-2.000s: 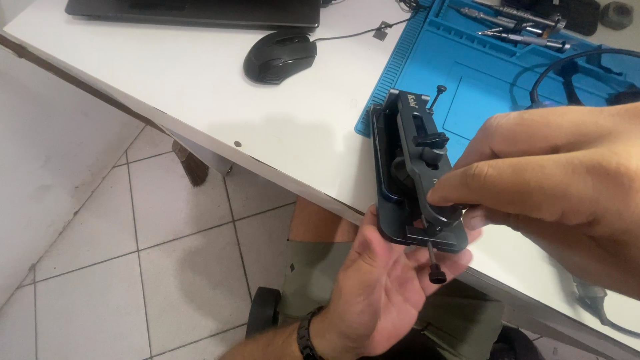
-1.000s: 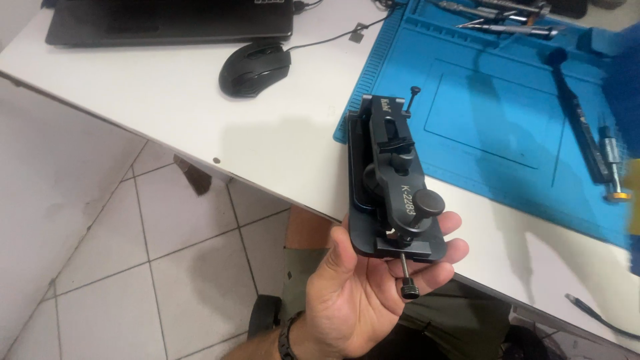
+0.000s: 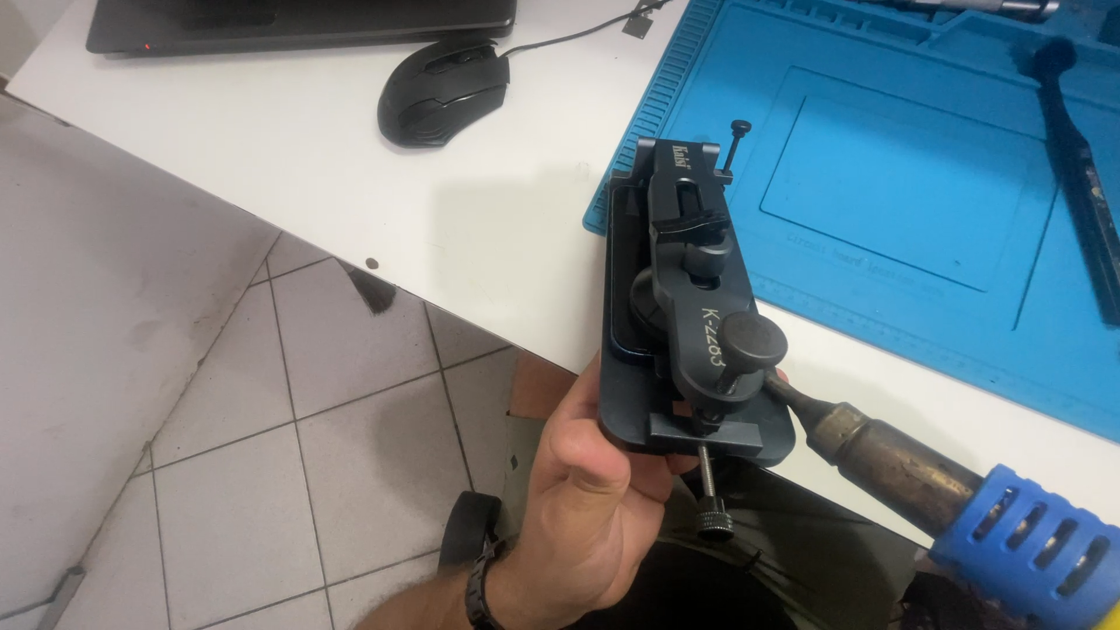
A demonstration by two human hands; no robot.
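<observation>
My left hand (image 3: 595, 490) holds a black metal Kaisi clamp fixture (image 3: 691, 297) from below, over the table's front edge. A phone-like dark device (image 3: 628, 271) lies in the fixture under its arm. Two round knobs stand on the arm, and a knurled screw (image 3: 715, 516) sticks out at the near end. From the lower right comes a hot-air gun with a blue slotted collar (image 3: 1032, 542); its metal nozzle (image 3: 805, 404) points at the fixture's near end beside the larger knob. Whatever holds the gun is outside the frame, and my right hand is not seen.
A blue silicone repair mat (image 3: 884, 184) covers the table's right side, with a black brush-like tool (image 3: 1081, 184) on it. A black mouse (image 3: 446, 92) and a laptop (image 3: 297, 22) lie at the back left. The white table's edge (image 3: 306, 229) runs diagonally above a tiled floor.
My right hand was on the fixture's knob two seconds ago, then left the view. The hot-air gun has come in from the right. My left hand keeps hold of the fixture.
</observation>
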